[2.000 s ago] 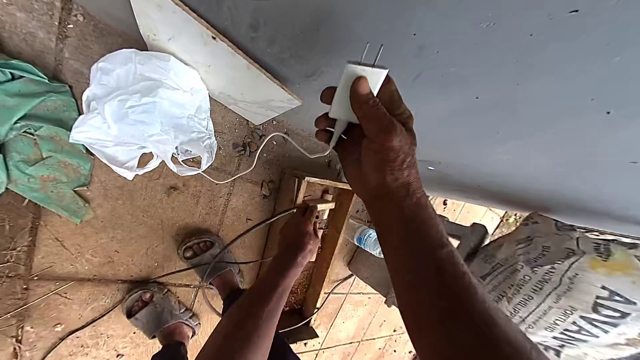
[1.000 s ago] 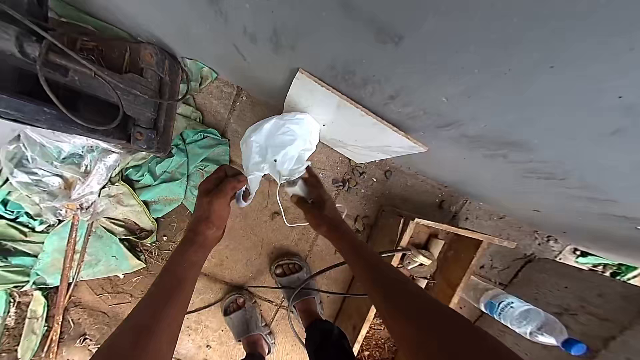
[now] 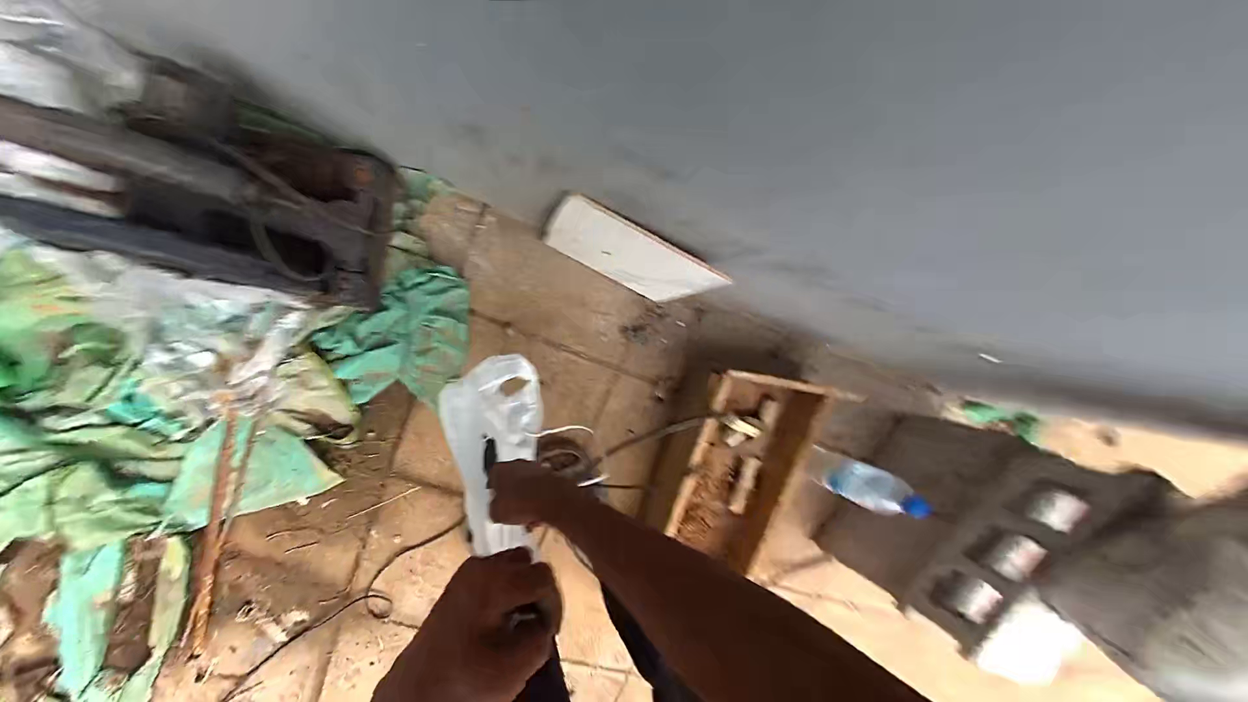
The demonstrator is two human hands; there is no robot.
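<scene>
A white plastic bag [image 3: 495, 409] hangs stretched between my hands at the lower middle of the head view. My left hand [image 3: 487, 609] is closed on its lower end. Just above, my right hand [image 3: 536, 492] grips the side of the bag near a dark gap in it. A thin white cable [image 3: 565, 430] comes out beside the bag, close to my right hand. The white plug adapter is not visible; whether it lies inside the bag cannot be told.
A wooden box [image 3: 775, 487] holds a fitting on a dark cable. Right of it are a plastic water bottle [image 3: 868, 487] and a hollow concrete block [image 3: 975, 536]. A white tile [image 3: 629, 252] leans at the grey wall [image 3: 829, 127]. Green torn sheeting [image 3: 419, 327] and rusty rods [image 3: 213, 526] lie left.
Two seconds ago one hand held up the white plug adapter while the bag lay on the ground. Both hands then took the bag, which is now lower and stretched out. The view has shifted.
</scene>
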